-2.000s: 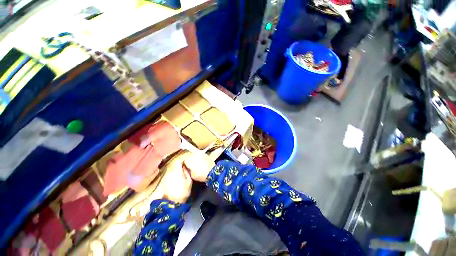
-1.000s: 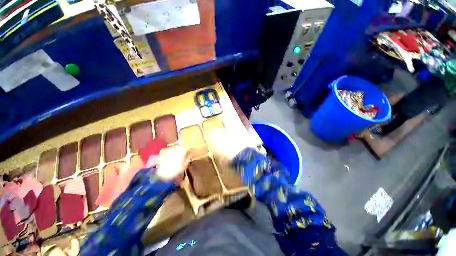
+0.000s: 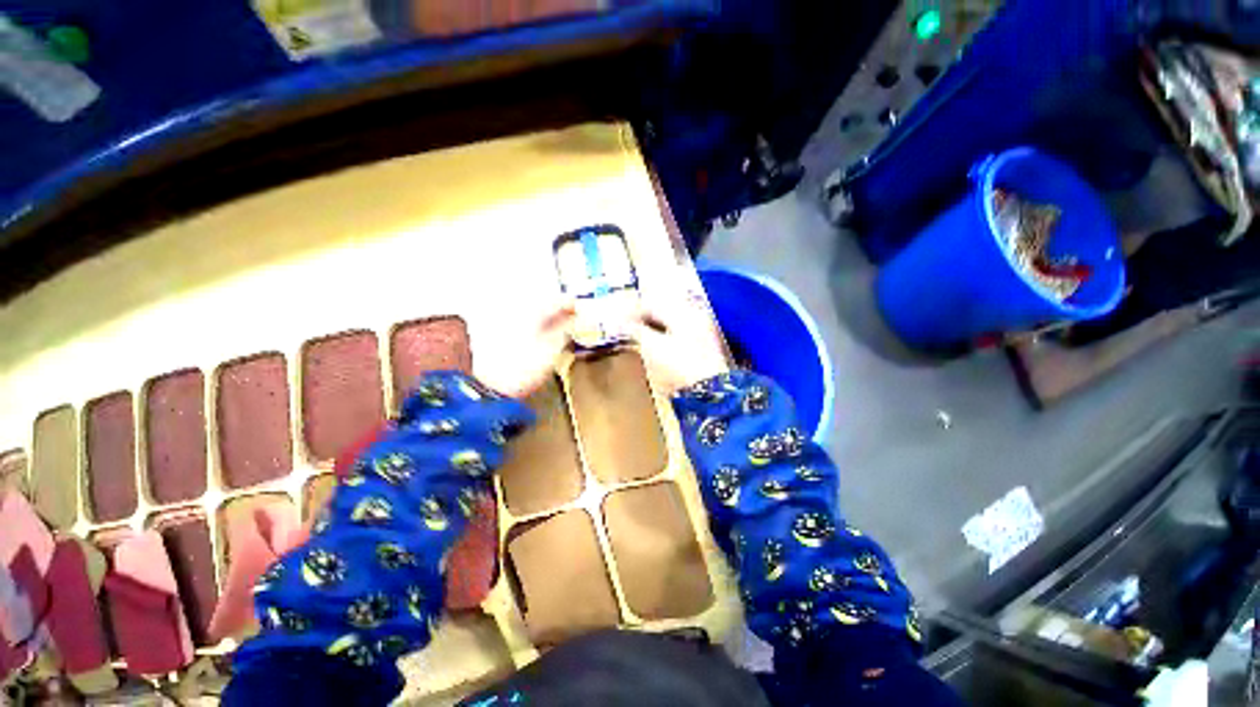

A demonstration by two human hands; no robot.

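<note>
The blue cutting die (image 3: 593, 257) lies flat on the pale cream-yellow sheet (image 3: 277, 263), near its right end. My left hand (image 3: 528, 359) is at the die's lower left corner, with its fingertips on the frame. My right hand (image 3: 672, 348) is at the lower right corner, its fingers also on the frame. Just below are rounded-rectangle openings with tan inside (image 3: 618, 414). A row of openings with maroon inside (image 3: 253, 414) runs to the left. My left sleeve hides part of the sheet.
Loose pink and red pieces (image 3: 149, 601) overlap at the lower left. A blue bin (image 3: 788, 352) stands against the bed's right end, and a second blue bin (image 3: 940, 283) with scraps stands farther right. The blue press beam (image 3: 373, 69) crosses above the bed.
My hands have moved up from the cut openings to the die. The view has tilted down over the bed. The webbing lifted at the near edge two seconds ago now lies flat.
</note>
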